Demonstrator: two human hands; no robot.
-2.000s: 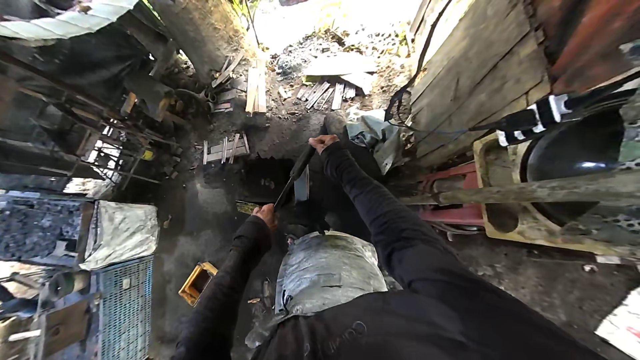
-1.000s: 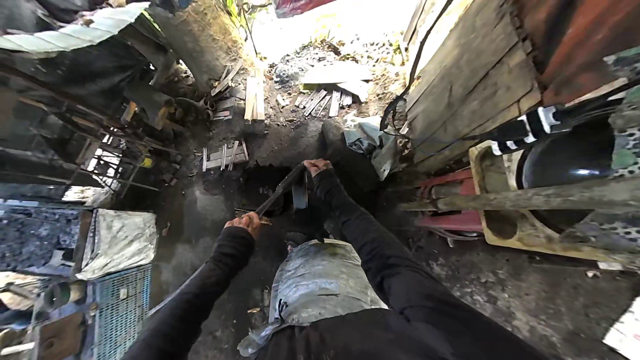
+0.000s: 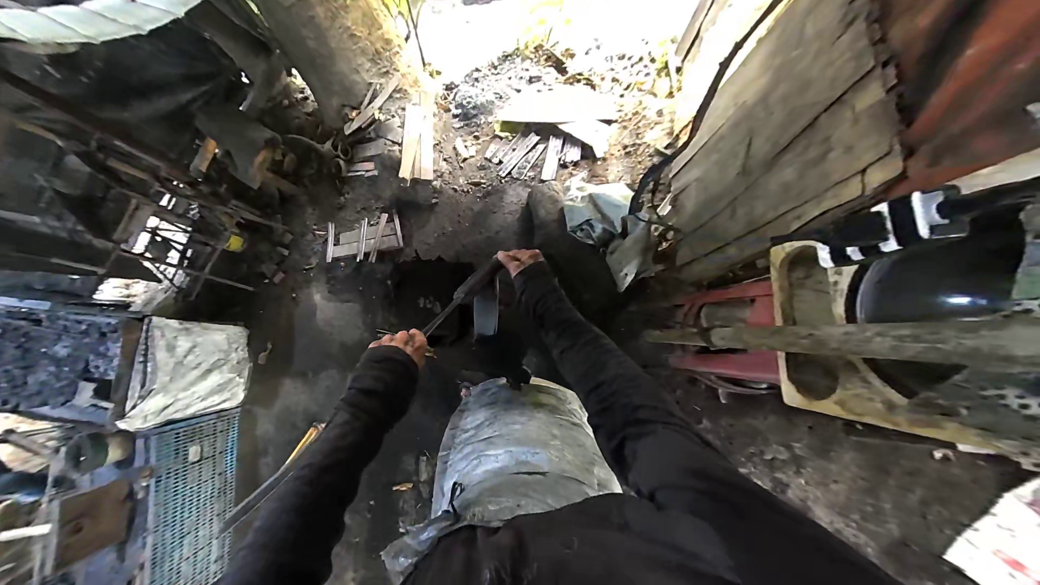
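A long, dark, narrow tool (image 3: 465, 292) runs at a slant between my hands; it looks like a blade or bar, but its exact kind cannot be told. My left hand (image 3: 406, 344) is closed on its thin lower-left end. The thicker upper-right end is in the grip of my right hand (image 3: 520, 260). Just below this tool, near my right hand, a grey flat-faced metal piece (image 3: 486, 313) stands upright over a dark patch of ground. A worn silvery-grey plastic sheet (image 3: 520, 455) covers my lap.
Wood strips (image 3: 366, 240) lie on the ground ahead, with planks (image 3: 418, 138) beyond. To the left stand a blue plastic crate (image 3: 191, 487) and a pale sack (image 3: 191, 370). At right a wooden pole (image 3: 845, 343) crosses a red plastic chair (image 3: 731, 325) and a stained basin (image 3: 792, 325).
Both hands have shifted a little along with the dark tool, whose slant has varied while both kept hold. The yellow-framed object at lower left is now largely behind my left arm.
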